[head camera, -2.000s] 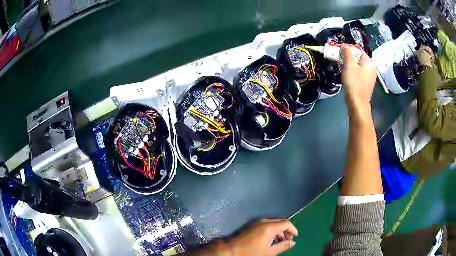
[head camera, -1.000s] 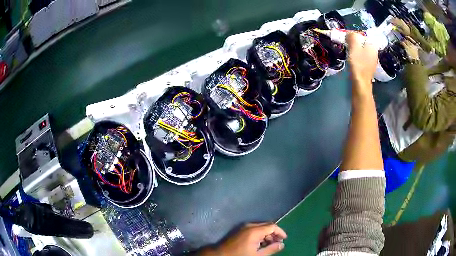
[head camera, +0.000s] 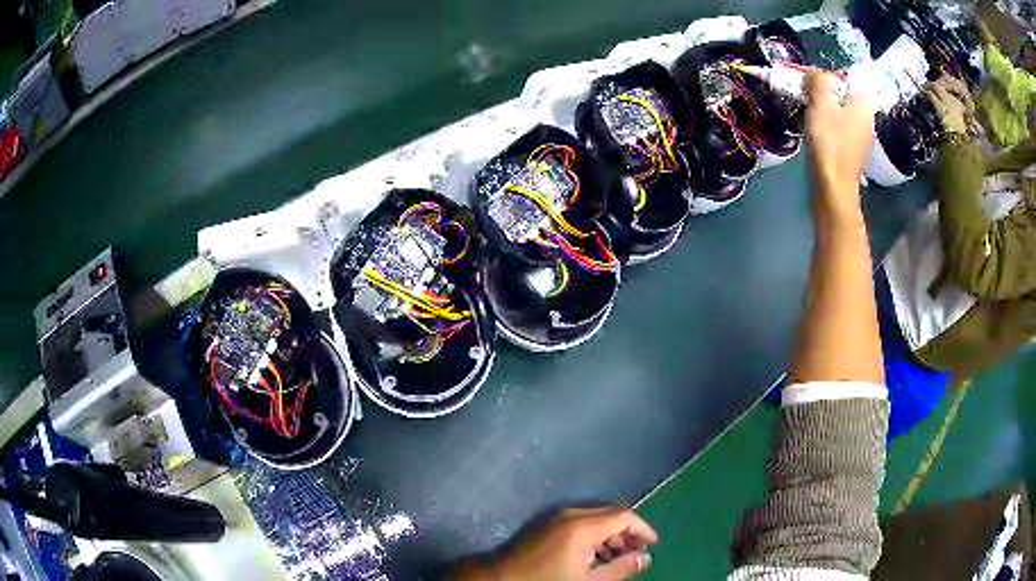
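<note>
Several open camera heads stand in a slanting row along the bench, black bowls showing boards and coloured wires; the nearest (head camera: 270, 375) is at the left. White brackets (head camera: 267, 238) run behind them. My right hand (head camera: 838, 119) is at the far end of the row, closed around a small white bottle (head camera: 795, 82). The bottle's thin tip points left, over the open head (head camera: 727, 119) second from the far end. Whether the tip touches anything is too small to tell. My left hand (head camera: 585, 545) is at the bottom edge, fingers loosely curled, with nothing seen in it.
A silver-white screw feeder (head camera: 91, 329) stands at the left. A black electric screwdriver (head camera: 136, 507) is at the lower left, above blue printed sheeting (head camera: 312, 516). Another person's arm in an olive sleeve (head camera: 977, 227) works at the right, near a white unit (head camera: 892, 153).
My right hand and the bottle have moved from the third head from the far end to the second from it. The view has shifted somewhat. My left hand stays low and empty.
</note>
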